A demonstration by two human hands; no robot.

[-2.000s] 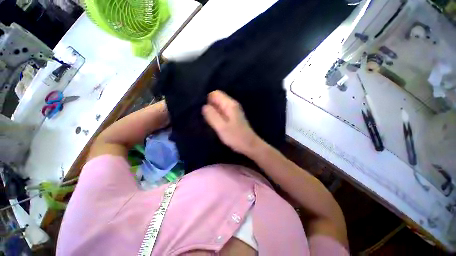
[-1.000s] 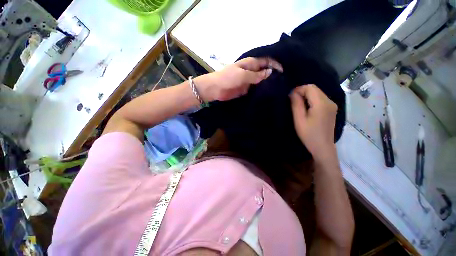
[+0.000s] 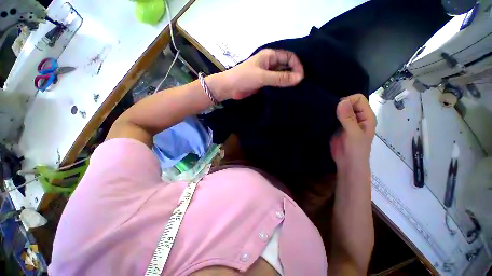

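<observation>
The black garment point(image 3: 291, 124) lies over my lap and runs up onto the table toward the machine at the right. My left hand point(image 3: 275, 69) is above its upper left part, thumb and fingertips pinched together at the dark cloth. My right hand point(image 3: 357, 116) is at its right side, with thumb and bent fingers closed at the cloth. The cloth spans between both hands. The exact fold in the fingertips is hard to make out against the black.
The sewing machine point(image 3: 458, 59) stands at right. Black snips point(image 3: 417, 161) and a slim dark tool point(image 3: 451, 180) lie beside it. Red and blue scissors point(image 3: 48, 74) lie on the left table. A plastic bag with light blue cloth point(image 3: 183, 141) is beside my lap. A white cord hangs between the tables.
Both hands moved right from their first positions, and my left hand came into view over the cloth. Since the last earlier frame, my right hand has shifted slightly outward. The garment has moved right.
</observation>
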